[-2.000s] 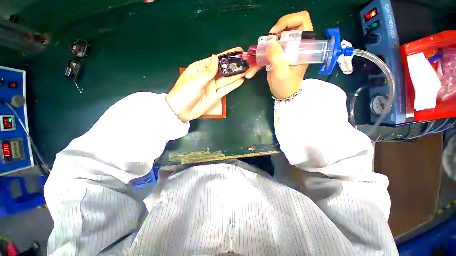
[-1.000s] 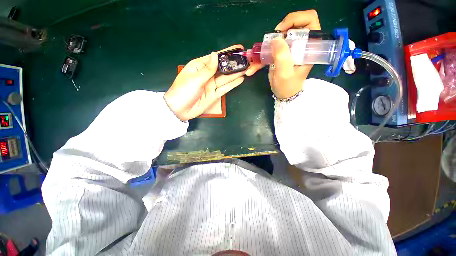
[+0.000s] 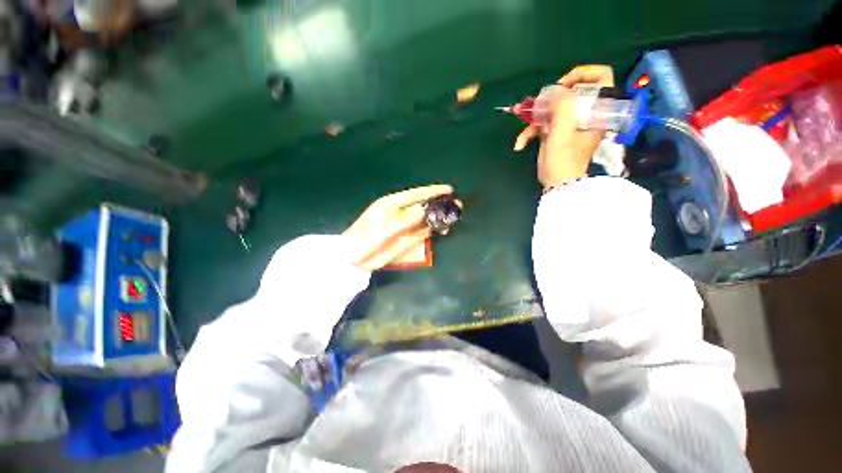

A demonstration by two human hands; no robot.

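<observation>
My left hand (image 3: 397,224) holds a small black electronic module (image 3: 442,213) in its fingertips above the bench. My right hand (image 3: 568,139) grips the clear dispensing syringe (image 3: 605,113), whose red end and thin needle (image 3: 508,110) point left. The needle is apart from the module, up and to its right. A blue adapter (image 3: 639,117) and clear air hose (image 3: 706,152) are at the back of the syringe. The square pad with an orange-red border (image 3: 420,256) lies partly hidden under my left hand. The view is blurred.
Two black modules (image 3: 242,207) lie at the left of the green bench (image 3: 480,268). A blue control box (image 3: 111,286) stands at far left. Another blue controller (image 3: 679,139) and a red bin (image 3: 794,199) are at right. Small pieces and a dark object lie farther back.
The view has shifted and tilted, showing more of the far bench. The needle has come away from the module. My hands have moved apart, each keeping its hold.
</observation>
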